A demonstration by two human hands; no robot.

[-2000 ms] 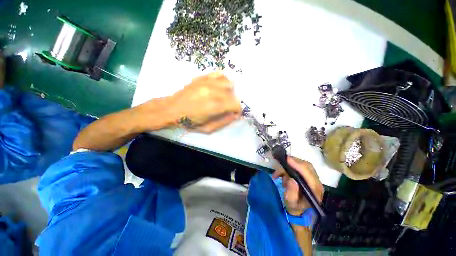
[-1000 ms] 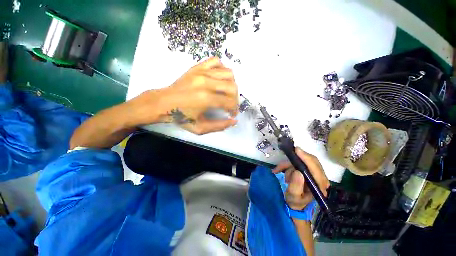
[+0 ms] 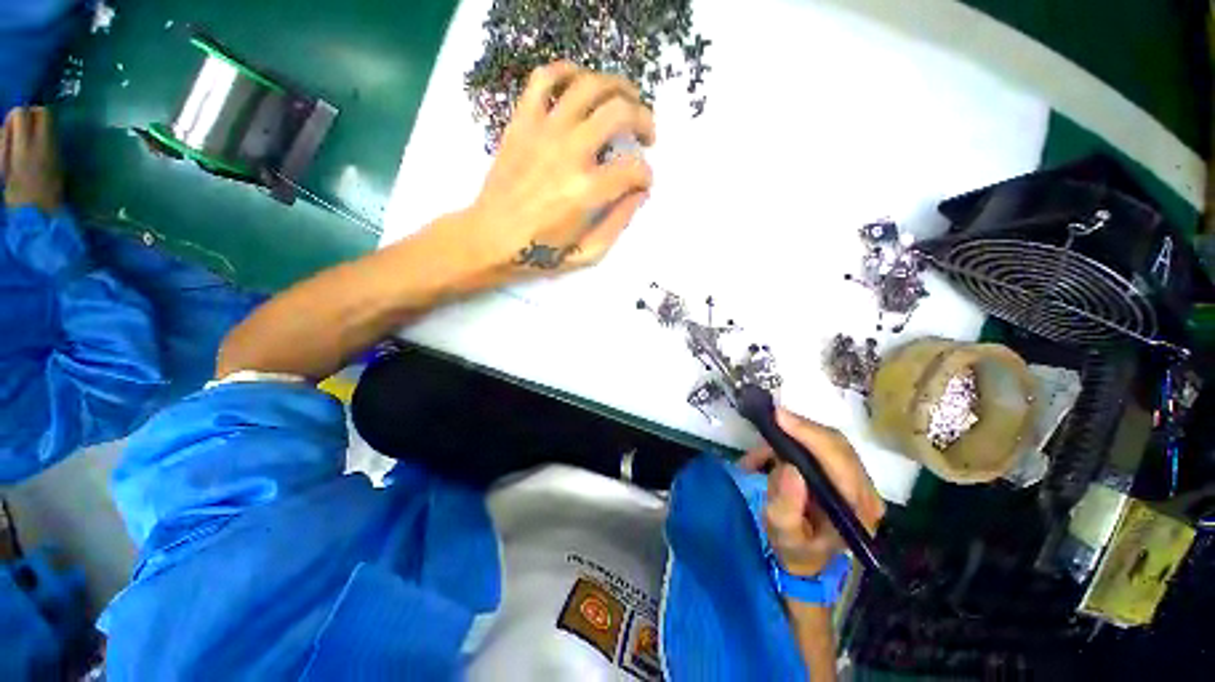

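My right hand (image 3: 815, 500) is closed around the black soldering iron (image 3: 813, 469), whose metal tip points up-left over small silvery parts (image 3: 726, 366) on the white sheet (image 3: 786, 160). My left hand (image 3: 573, 167) is over the near edge of the large speckled component pile (image 3: 586, 33), fingers bent. Its fingertips are partly hidden, so I cannot tell if it holds a part. Smaller dark silvery clusters (image 3: 890, 273) lie on the sheet's right side beside the round tan tub (image 3: 993, 446), which holds small silvery pieces.
A solder reel (image 3: 220, 109) with green rims stands on the green mat at the left, its wire leading to the sheet. A black fan with a spiral guard (image 3: 1053, 287) stands at the right, a yellow square (image 3: 1143, 562) below it. Another person's blue sleeve (image 3: 80, 320) and hand are at far left.
My left hand has moved up and away from the iron tip to the large pile, and its fingers have spread somewhat. My right hand still holds the iron in nearly the same place.
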